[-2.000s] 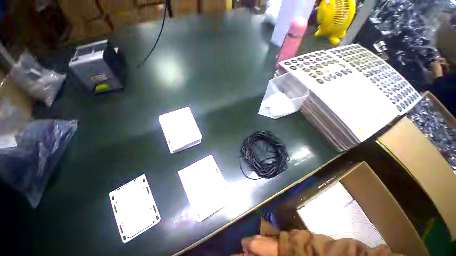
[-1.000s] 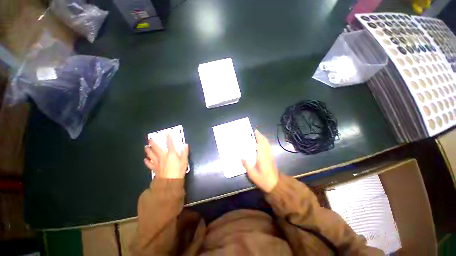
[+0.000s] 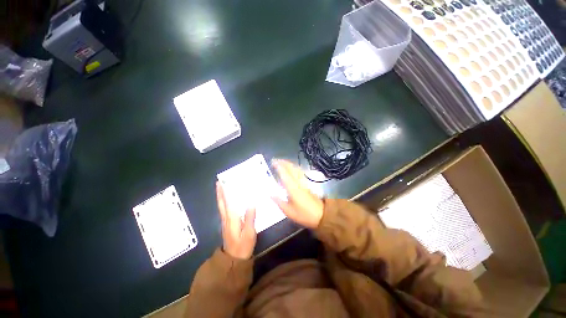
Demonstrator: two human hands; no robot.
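A white rectangular cover plate [image 3: 251, 182] lies on the table in front of me, washed out by glare. My left hand [image 3: 236, 225] holds its left edge, fingers along the side and thumb over the top. My right hand [image 3: 300, 197] is at its right edge, fingers extended and thumb on the plate. A separate cover [image 3: 165, 227] with dark edge slots lies to the left. A stack of covers [image 3: 206, 115] stands farther back. A tangled black coil of seals [image 3: 336, 145] lies right of my right hand. No seal is discernible on the plate.
A clear bin [image 3: 370, 43] with white rings stands by a tall stack of sheets [image 3: 462, 59]. An open carton [image 3: 512, 211] with white covers is at right, below the table edge. Plastic bags [image 3: 38, 171] and a grey device [image 3: 84, 38] are at left.
My left hand has left the separate cover and moved right to the middle cover plate. My right hand stays at that plate's right edge. The view has shifted and turned.
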